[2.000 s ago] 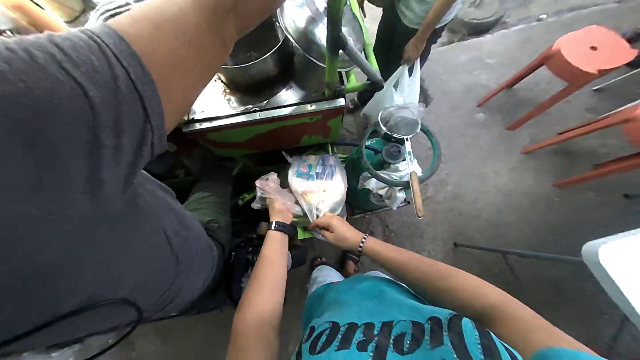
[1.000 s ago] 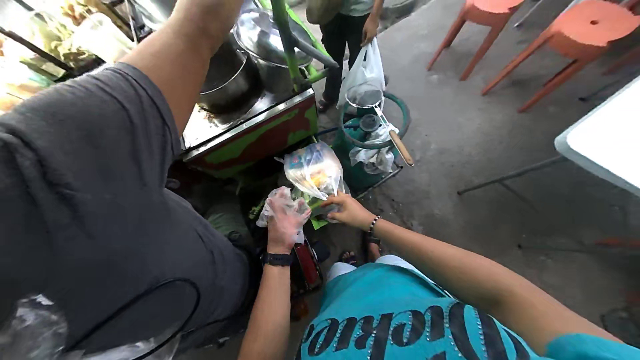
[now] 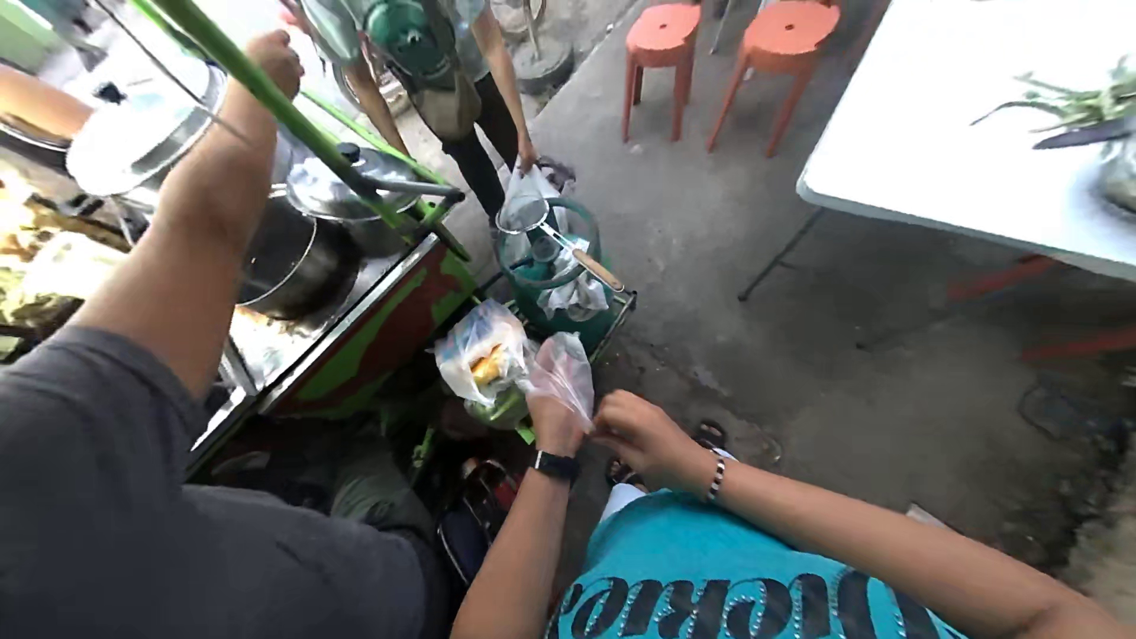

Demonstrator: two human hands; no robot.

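A clear plastic bag [image 3: 565, 373] covers my left hand [image 3: 557, 417], which is inside it like a glove; a dark watch is on that wrist. My right hand [image 3: 641, 435], with a beaded bracelet, pinches the bag's edge near the left wrist. Just left of the covered hand sits an open plastic bag [image 3: 479, 351] with something yellow-orange inside, above a green thing [image 3: 499, 410]. A wire strainer [image 3: 524, 216] with a wooden handle rests on the green gas cylinder [image 3: 555, 266] beyond my hands.
A person in a dark shirt [image 3: 80, 497] stands close on my left, one arm reaching over the cart [image 3: 382, 328] with its metal pots [image 3: 288, 257]. Ahead, another person holds a white plastic bag [image 3: 531, 185]. Orange stools [image 3: 664, 34] and a white table [image 3: 958, 169] are to the right.
My left hand has moved away from the bag of yellow-orange contents, and my right hand has let go of that bag and now grips the plastic at the left wrist. The view has shifted right.
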